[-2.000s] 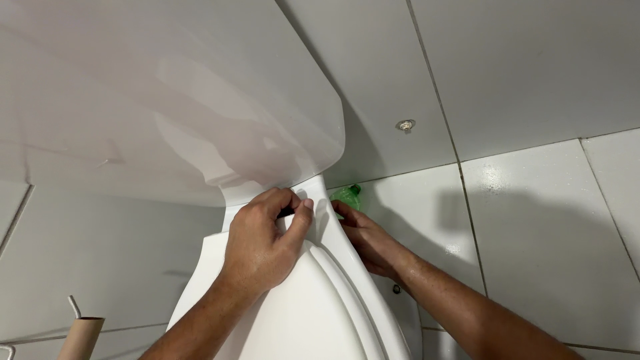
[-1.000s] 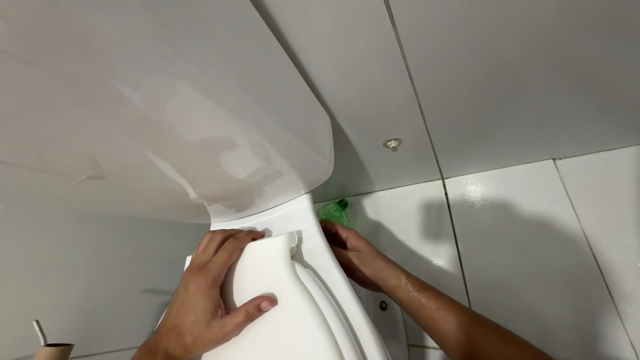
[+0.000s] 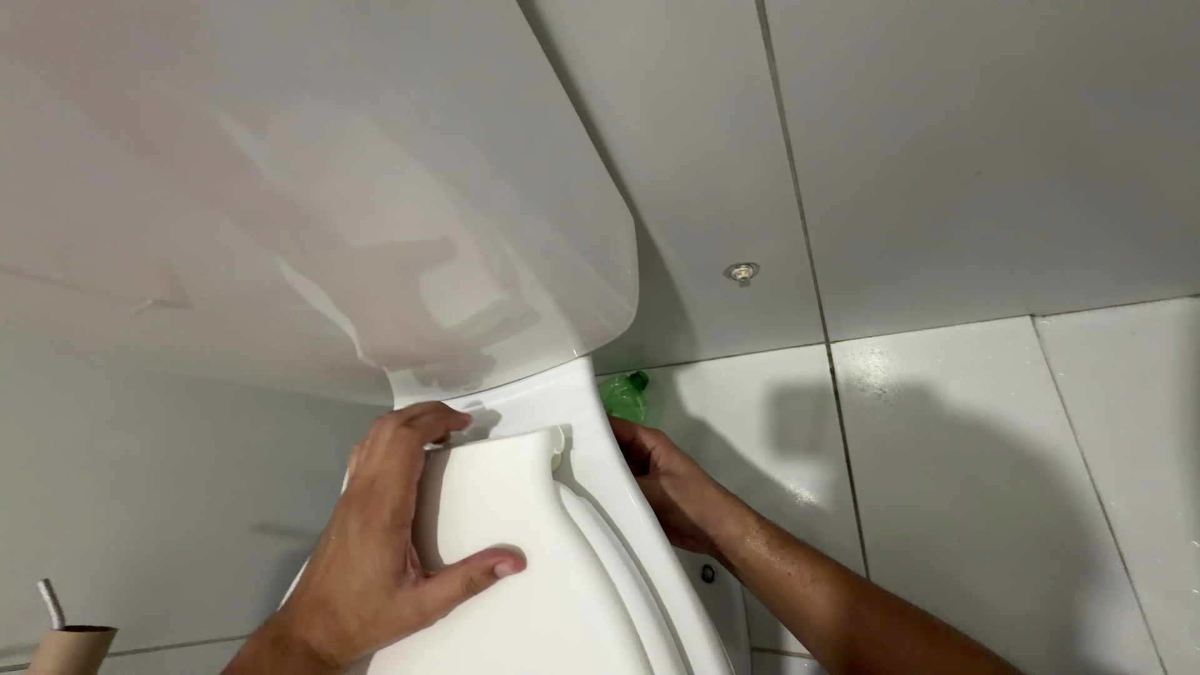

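Observation:
A white toilet lid (image 3: 525,572) lies closed over the seat (image 3: 609,553) on the white toilet bowl (image 3: 553,389), below the glossy cistern (image 3: 450,206). My left hand (image 3: 403,534) rests on the lid's left side near the hinge end, fingers curled over its back edge and thumb spread on top. My right hand (image 3: 670,483) reaches under the right rim of the bowl; its fingertips are hidden, so whether it holds anything does not show. Just behind it stands a green plastic bottle (image 3: 626,396).
A metal fitting (image 3: 742,273) sticks out of the tiled wall (image 3: 694,169) at the right. White floor tiles (image 3: 956,422) extend right of the toilet. A cap or bolt (image 3: 708,572) shows on the toilet base. At the lower left is a cardboard roll (image 3: 73,650) on a holder.
My left hand has moved from the hinge at the lid's right back corner to the lid's left side, its thumb now spread on top. My right hand stays under the rim.

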